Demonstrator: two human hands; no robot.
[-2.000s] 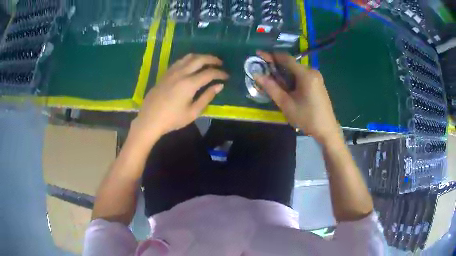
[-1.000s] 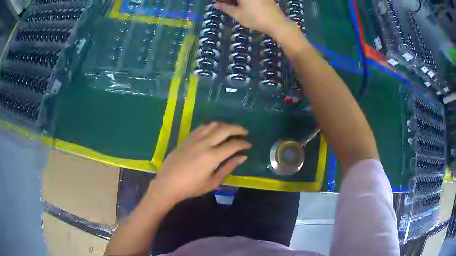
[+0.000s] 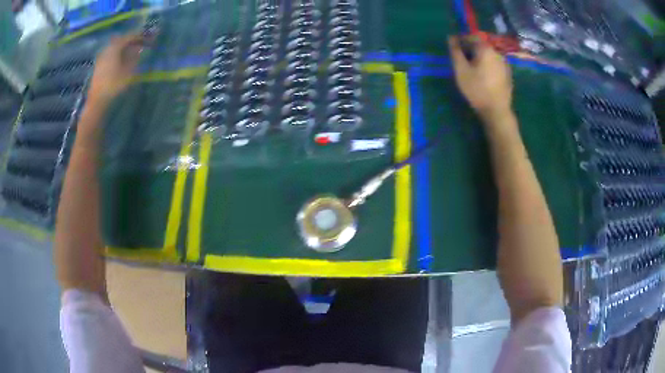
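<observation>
The round test base [image 3: 327, 223], a silver disc with a gold-toned ring and pale centre, lies on the green mat near the front edge. Its metallic cable stem [image 3: 370, 185] leads to the upper right. A clear tray with rows of shiny dark round parts [image 3: 299, 80] lies behind it. My left hand [image 3: 117, 65] is blurred at the upper left, over the clear left tray; its grip is unclear. My right hand [image 3: 485, 76] is at the upper right, fingers curled around a dark spot that may be the probe. Neither hand touches the base.
Yellow tape [image 3: 306, 265] and blue tape [image 3: 419, 175] mark the mat. Filled trays stand at the left [image 3: 40, 138] and right [image 3: 631, 175]. A small red marker [image 3: 322, 139] and a white label [image 3: 369, 144] lie by the centre tray's near edge. A carton [image 3: 146, 306] is below.
My left hand has moved from the mat's front to the upper left. My right hand has moved from the centre tray to the right. The view has shifted, and the base appears further left.
</observation>
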